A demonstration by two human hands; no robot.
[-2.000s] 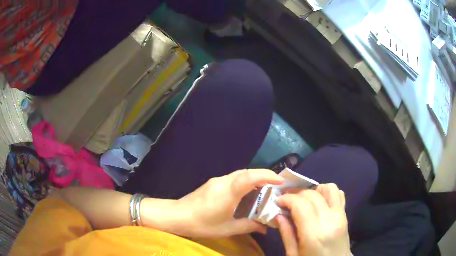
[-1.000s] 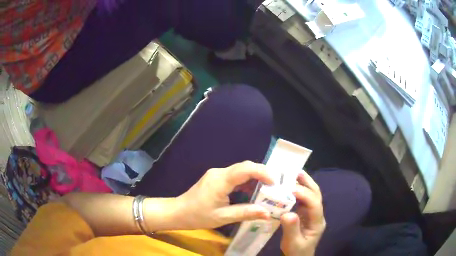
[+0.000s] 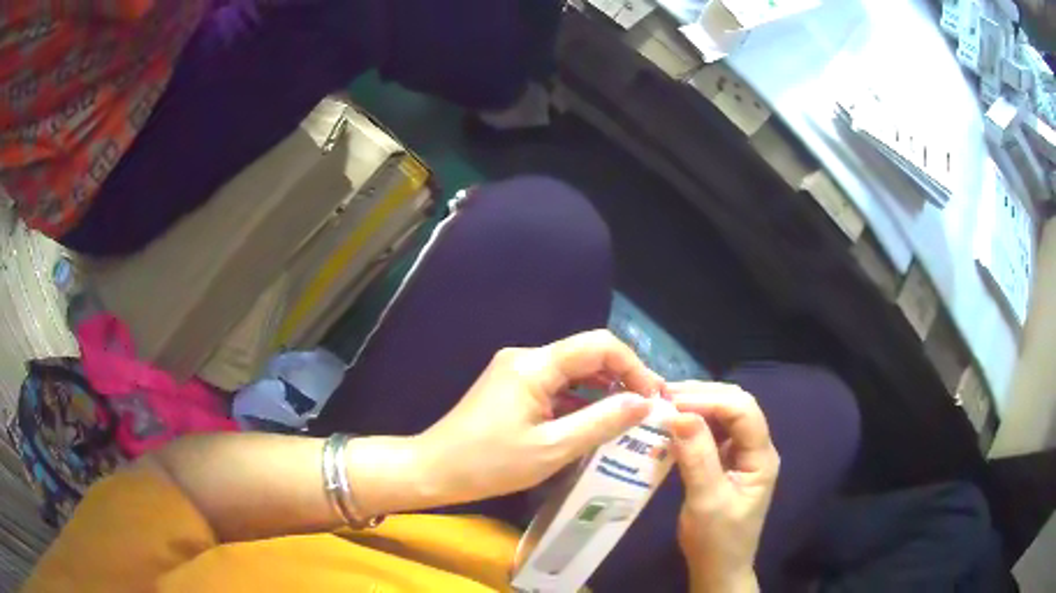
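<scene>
A slim white unit box (image 3: 593,510) with blue lettering and a green patch stands tilted above my lap, its printed face towards me. My left hand (image 3: 539,411) holds its upper end between thumb and fingers. My right hand (image 3: 724,463) pinches the same upper end from the other side. The fingertips of both hands meet there and hide the end flaps. The lower end of the box reaches the bottom edge of the picture.
At right, a pale table (image 3: 799,87) with block ends along its edge bears leaflet stacks (image 3: 897,151) and many white cartons (image 3: 1007,70). Flattened cardboard (image 3: 232,249) and a pink cloth (image 3: 145,388) lie at left. Another person's legs (image 3: 313,81) are at upper left.
The box has turned upright from a crumpled-looking view, its printed face now showing. The upright flap seen a second ago no longer shows. Both hands have closed together at its top.
</scene>
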